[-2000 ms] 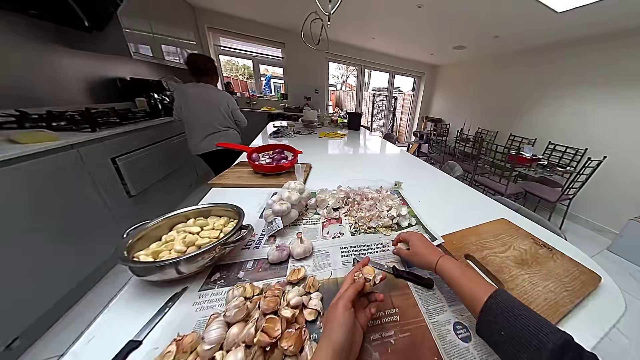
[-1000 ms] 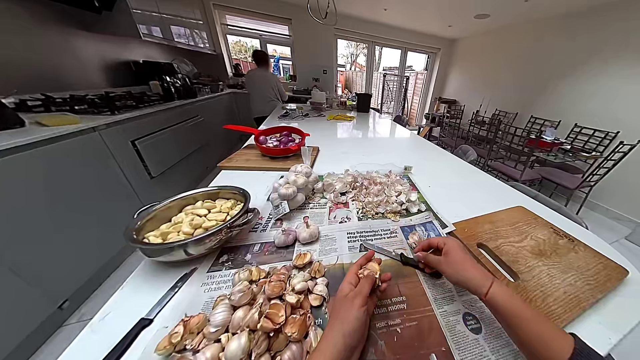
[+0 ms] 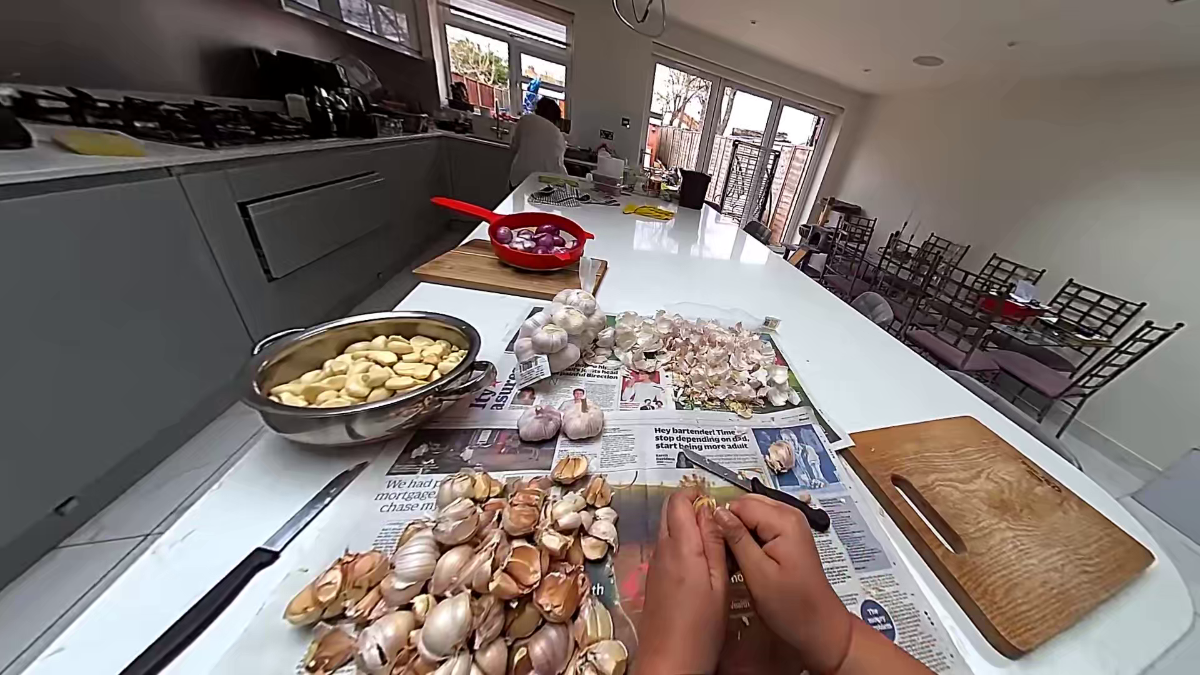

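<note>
My left hand (image 3: pixel 686 572) and my right hand (image 3: pixel 783 567) meet over the newspaper (image 3: pixel 647 450), both closed on a small garlic clove (image 3: pixel 703 504) between the fingertips, mostly hidden. Just beyond them lies a black-handled paring knife (image 3: pixel 755 486), touching neither hand's fingertips as far as I can see. To the left of my hands spreads a heap of unpeeled garlic cloves (image 3: pixel 497 572). Two garlic bulbs (image 3: pixel 561 422) stand behind the heap. A steel pan (image 3: pixel 366 427) of peeled cloves (image 3: pixel 375 367) is at the left, and a pile of garlic skins (image 3: pixel 708 361) lies farther back.
A second black-handled knife (image 3: pixel 253 562) rests at the left edge. A wooden cutting board (image 3: pixel 1012 534) is at the right. Bagged garlic bulbs (image 3: pixel 562 328) sit near a red pan (image 3: pixel 534 255) of onions on another board (image 3: pixel 469 267). A person (image 3: pixel 538 145) stands far back.
My right hand has let go of the knife, which now lies on the newspaper, and has come to the clove beside my left hand. The person at the back has moved farther away.
</note>
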